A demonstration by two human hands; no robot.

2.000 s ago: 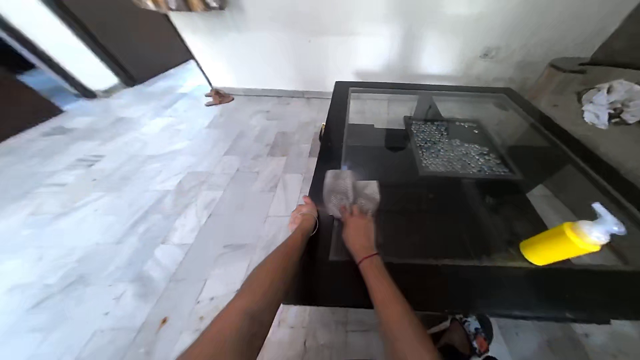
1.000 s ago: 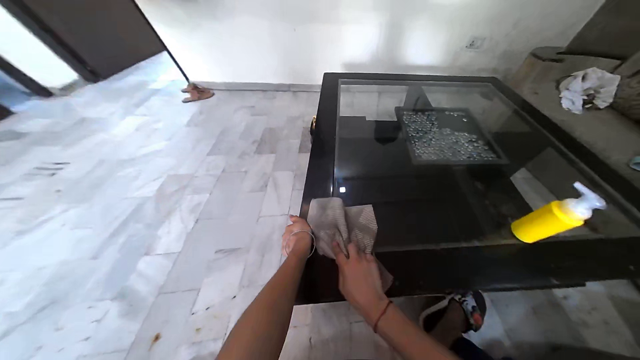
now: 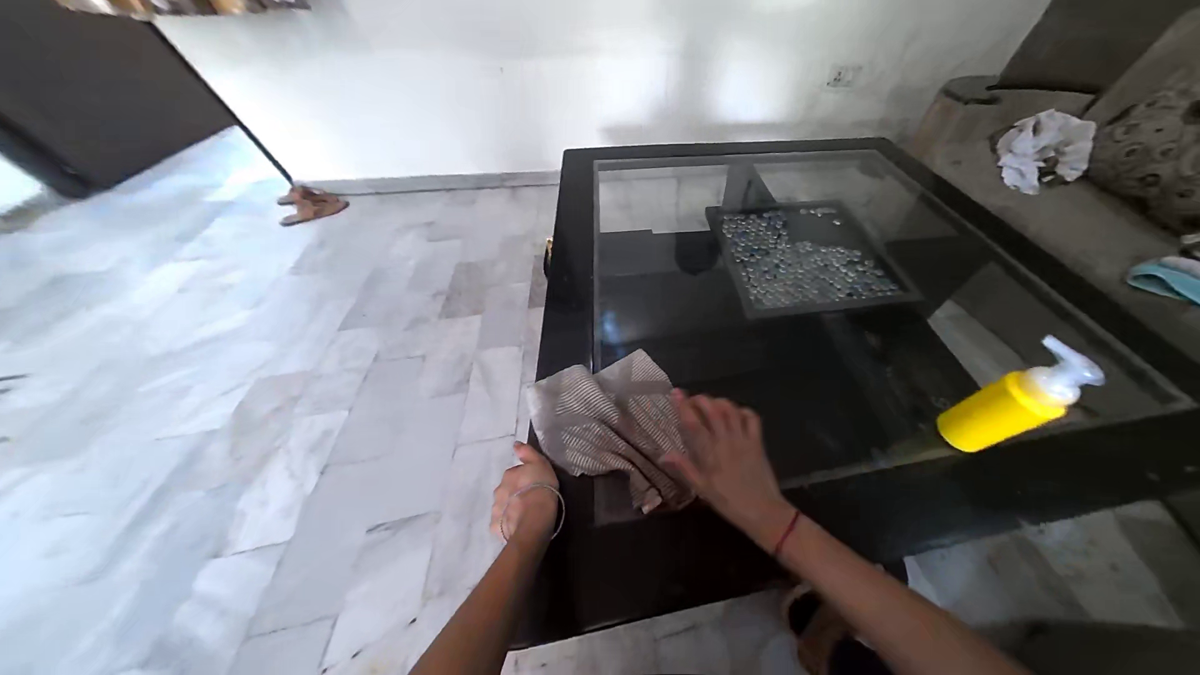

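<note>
A striped grey-brown cloth (image 3: 614, 422) lies crumpled on the near left corner of a black-framed glass-topped table (image 3: 825, 511). My right hand (image 3: 731, 455) is at the cloth's right edge, its fingers spread and slightly blurred; whether the fingertips press on the cloth is not clear. My left hand (image 3: 527, 495), with a bangle at the wrist, rests at the table's left edge beside the cloth, its fingers curled at the rim and partly hidden. A yellow pump bottle (image 3: 1003, 411) with a clear-white top lies tilted on the right part of the glass.
Under the glass, a dark square tray (image 3: 745, 305) holds many small shiny pebbles. A sofa (image 3: 984, 141) with a crumpled white cloth (image 3: 1045, 150) stands beyond the table's right side. A brown thing (image 3: 311, 204) lies on the marble floor by the wall. A foot is partly visible below my right forearm.
My right hand was gripping the cloth one second ago; now its fingers are spread at the cloth's right edge. The cloth lies more opened out. My left hand stays at the table's edge.
</note>
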